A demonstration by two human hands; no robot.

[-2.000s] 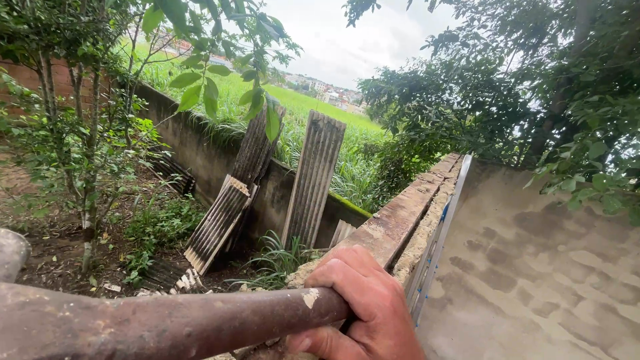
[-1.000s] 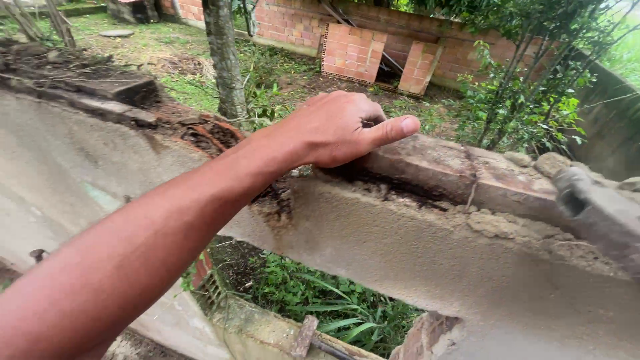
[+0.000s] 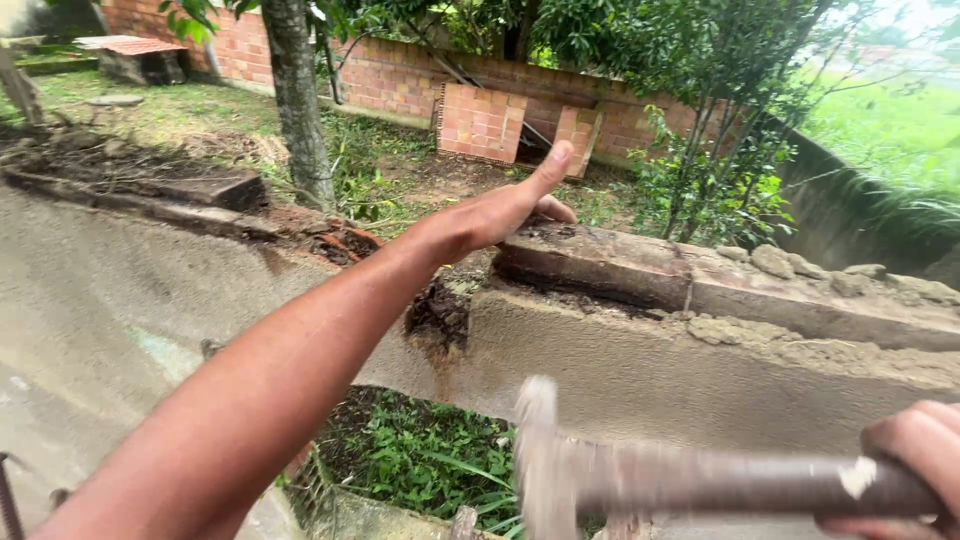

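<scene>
My left hand (image 3: pixel 517 206) rests at the near end of a weathered beam (image 3: pixel 600 259) on top of a plastered wall (image 3: pixel 637 375), thumb raised and fingers partly hidden behind the beam's end. At the lower right, my right hand (image 3: pixel 911 465) is closed around the handle of a hammer (image 3: pixel 712 476). The hammer's head is motion-blurred and hangs in front of the wall, below the beam and apart from it. Beside my left hand, the wall top has a broken gap with dark debris (image 3: pixel 439 315). Crumbled mortar (image 3: pixel 780 337) lies along the beam.
Beneath the wall's broken lower edge, green plants (image 3: pixel 420 435) show through an opening. Dirt and a loose block (image 3: pixel 206 187) lie on the wall top at left. Behind stand a tree trunk (image 3: pixel 296 105), hollow-brick panels (image 3: pixel 480 124) and a brick wall (image 3: pixel 360 71). A rusty bar (image 3: pixel 11 499) pokes up at lower left.
The view has swung widely since two seconds ago. Since one second ago, my right hand has come into view and the hammer has moved down in front of the wall. My left hand stays at the beam's end.
</scene>
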